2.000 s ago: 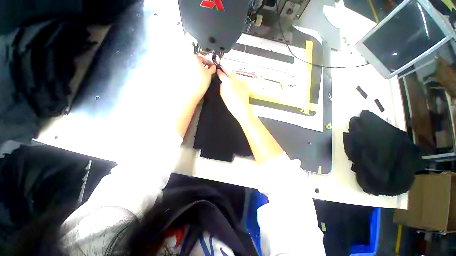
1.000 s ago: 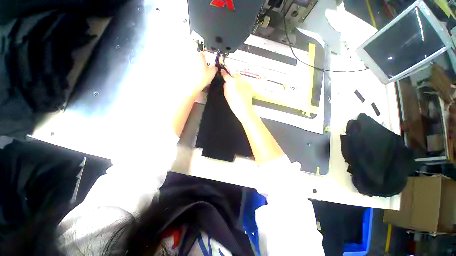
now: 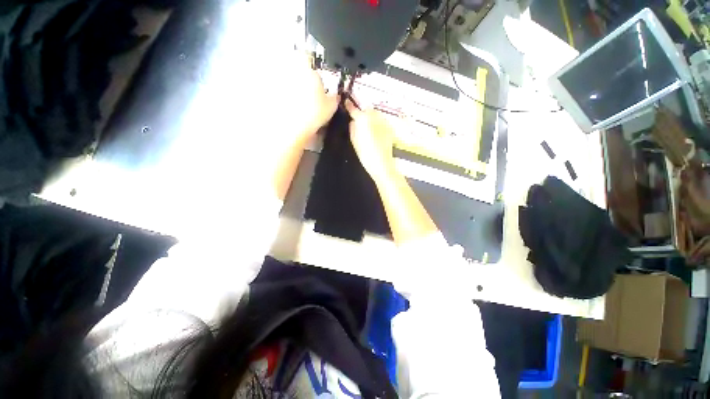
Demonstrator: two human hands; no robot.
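Observation:
A black cut piece (image 3: 342, 183) lies on the machine table between my forearms, its narrow tip pinched under the sewing machine head (image 3: 358, 35). My left hand (image 3: 318, 105) holds the tip from the left, washed out by glare. My right hand (image 3: 370, 134) holds it from the right. The fingertips of both hands nearly meet just below the needle and presser foot (image 3: 348, 80). The fine detail of the tip is too small to tell.
The yellow-edged template (image 3: 481, 125) lies right of the needle. A pile of black pieces (image 3: 576, 238), small black strips (image 3: 571, 170) and a grey-framed screen (image 3: 620, 72) are further right. Dark layered cloth (image 3: 62, 86) is at left. A blue bin (image 3: 554, 351) and cardboard box (image 3: 634, 316) stand below right.
The camera view has shifted, so the table's right side and the screen appear further left. Both hands stay at the needle with the black piece, with little visible movement.

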